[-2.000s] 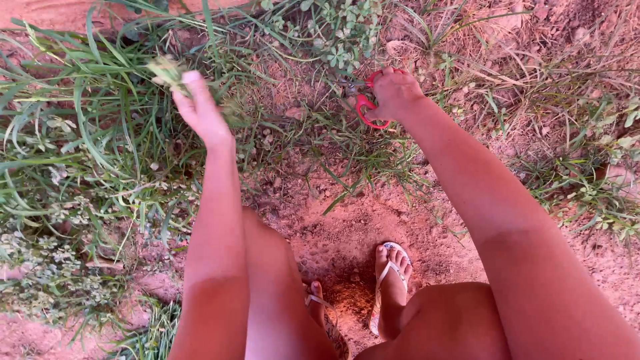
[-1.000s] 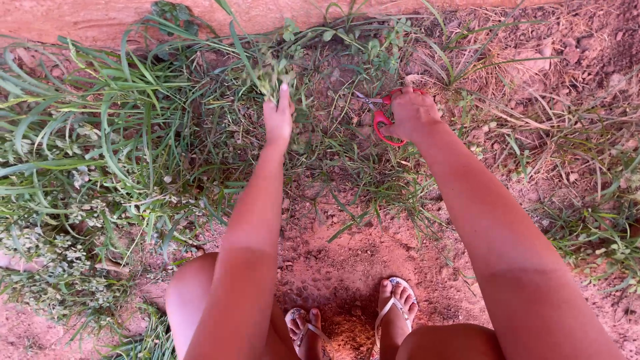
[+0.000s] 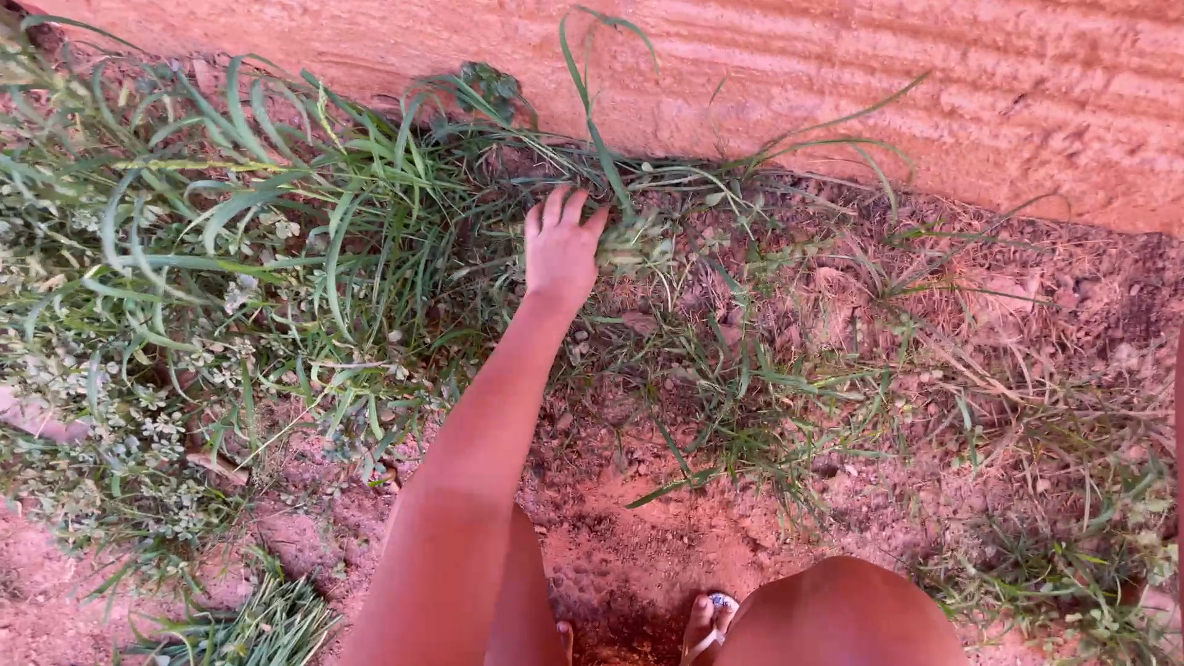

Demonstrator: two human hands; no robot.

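My left hand (image 3: pixel 562 245) is low over the weeds near the base of the reddish wall, its fingers pointing toward the wall. A blurred tuft of green leaves (image 3: pixel 634 242) lies against its thumb side; whether the fingers grip it cannot be made out. Long-bladed grass (image 3: pixel 370 208) grows thickly just left of this hand. My right hand is out of view; only a sliver of skin, probably that arm, shows at the right edge. The red-handled scissors are not visible.
A reddish wall (image 3: pixel 832 83) runs across the top. Small-leaved weeds (image 3: pixel 139 425) cover the left side. Cut-looking grass (image 3: pixel 268 624) lies in a pile at lower left. Sparse grass (image 3: pixel 740 398) and dry stems are at centre and right. My sandalled foot (image 3: pixel 708 624) is at the bottom.
My left hand, raised with a green sprig earlier, is now down among the weeds by the wall. My right hand and the red-handled scissors have left the view. The view has shifted toward the wall.
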